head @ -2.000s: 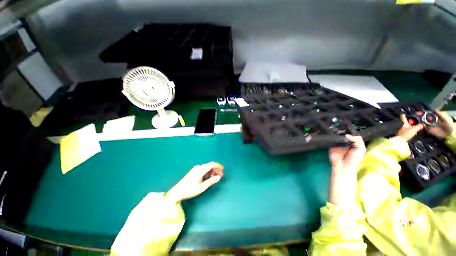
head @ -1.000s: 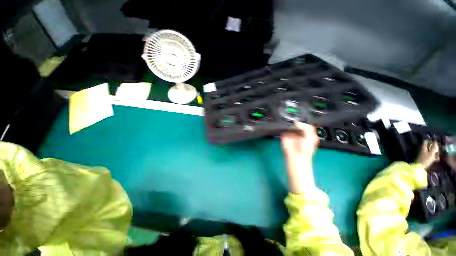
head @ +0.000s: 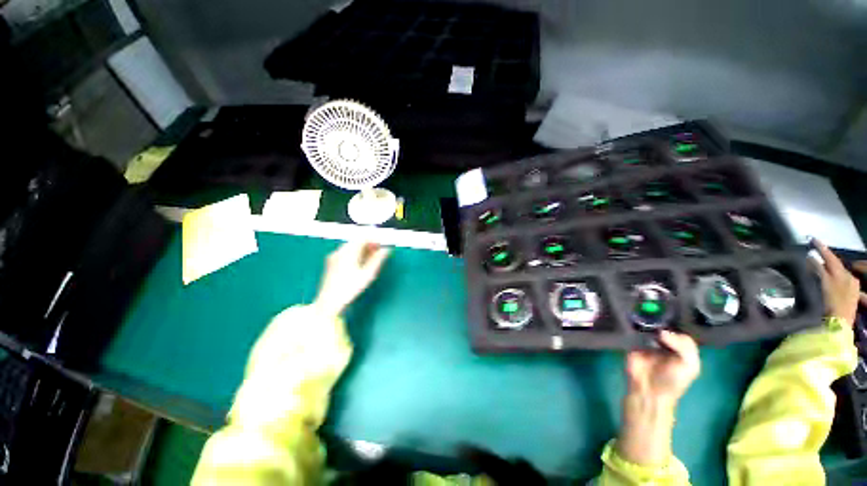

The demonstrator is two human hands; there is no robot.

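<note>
A black foam tray [head: 594, 271] is tilted up above the right of the green mat. Its pockets hold round smartwatches [head: 574, 302] with small green lit marks, and a white label [head: 471, 187] is on its upper left corner. My right hand [head: 661, 365] grips the tray's near edge, right of its middle. My left hand [head: 350, 273] is over the mat, left of the tray and not touching it. It is blurred, so I cannot tell if it holds something.
A white fan [head: 350, 147] stands behind the mat. Yellow and white papers [head: 217, 237] lie at left. Dark stacked trays [head: 409, 57] are at the back. A dark slab [head: 451, 228] shows beside the tray's left edge. Another person's hand [head: 837, 285] is at the tray's right edge.
My left hand has come into view over the mat after only its sleeve showed. The tray's face now shows more fully, with its near edge lower and farther right in the picture.
</note>
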